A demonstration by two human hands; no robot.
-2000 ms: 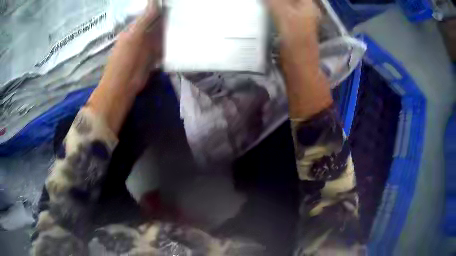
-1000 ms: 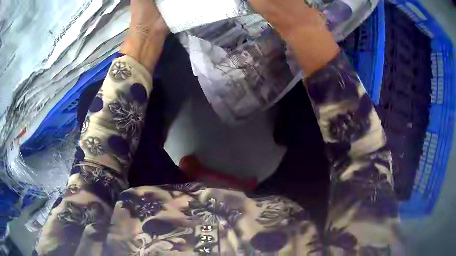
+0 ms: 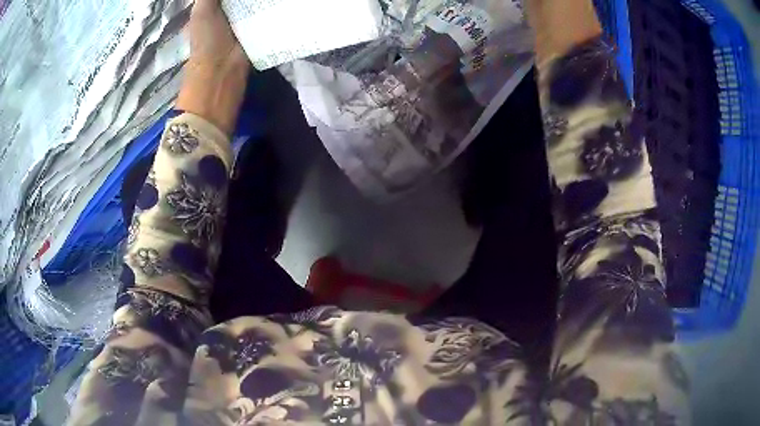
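Observation:
A white printed paper sheet (image 3: 308,29) lies at the top centre, cut off by the top edge. My left hand (image 3: 215,58) is at its left edge and holds it; the fingertips are cut off or hidden. Whether anything lies under the sheet cannot be told. My right wrist shows at the top right, but the hand is beyond the top edge. Crumpled newspaper liner (image 3: 400,125) with purplish pictures and print hangs down between my arms, below and right of the white sheet.
A thick stack of newspaper (image 3: 58,91) lies at the left over blue plastic. A shiny transparent tangle (image 3: 71,295) is below it. A blue perforated crate (image 3: 729,166) with dark contents stands at the right. A red piece (image 3: 358,287) is low between my legs on the grey floor.
The white sheet and my left hand have shifted left. My right hand has moved from beside the sheet to the right and out of the top of the picture.

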